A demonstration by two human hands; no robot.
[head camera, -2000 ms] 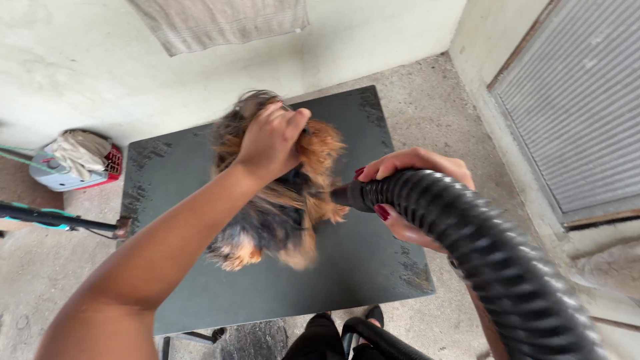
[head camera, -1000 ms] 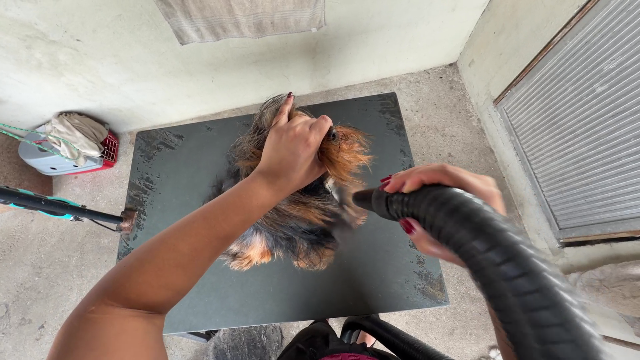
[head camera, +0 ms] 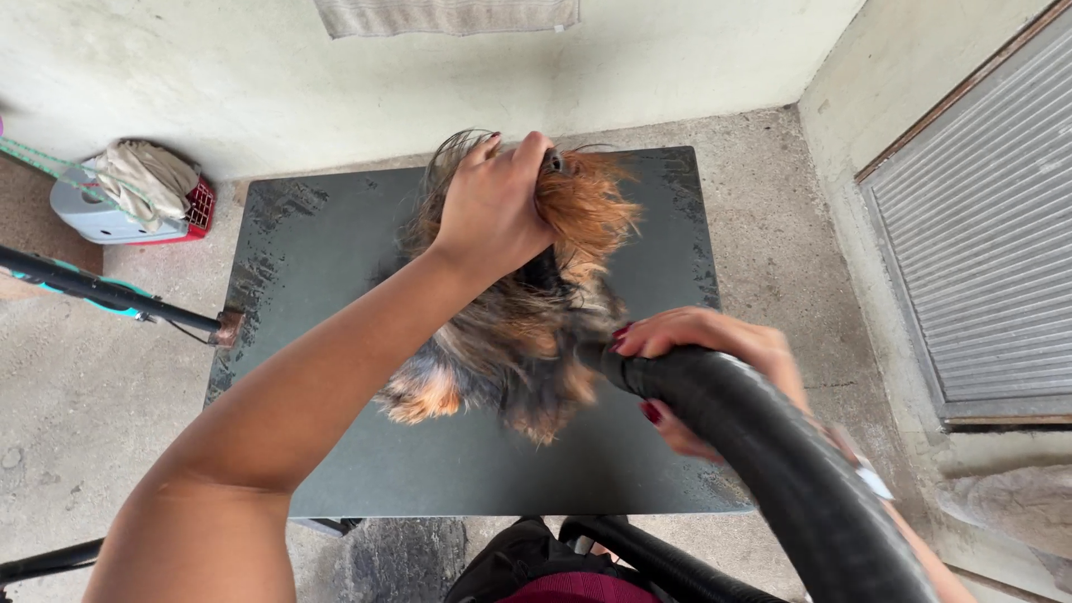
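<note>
A small long-haired dog [head camera: 502, 343], black, grey and tan, is on a dark grooming table [head camera: 360, 469]. My left hand [head camera: 498, 205] grips its head around the muzzle, with the nose and tan face fur showing to the right of my fingers. My right hand [head camera: 703, 368] is closed around the nozzle end of a pet dryer's black ribbed hose [head camera: 779, 469]. The nozzle [head camera: 599, 356] points at the fur of the dog's chest, very near or touching it. The hose runs down to the lower right. The dog's far side is hidden by my left hand and forearm.
A black metal arm [head camera: 109, 289] is fixed at the table's left edge. Beyond it, a grey and red pet carrier [head camera: 117, 222] with a cloth on top stands on the floor. A towel [head camera: 444, 12] hangs on the wall behind. A corrugated panel [head camera: 988, 218] is at right.
The dog's head has turned or lifted, with its muzzle now showing beside my left hand. My right hand has brought the nozzle lower, against or close to the chest fur.
</note>
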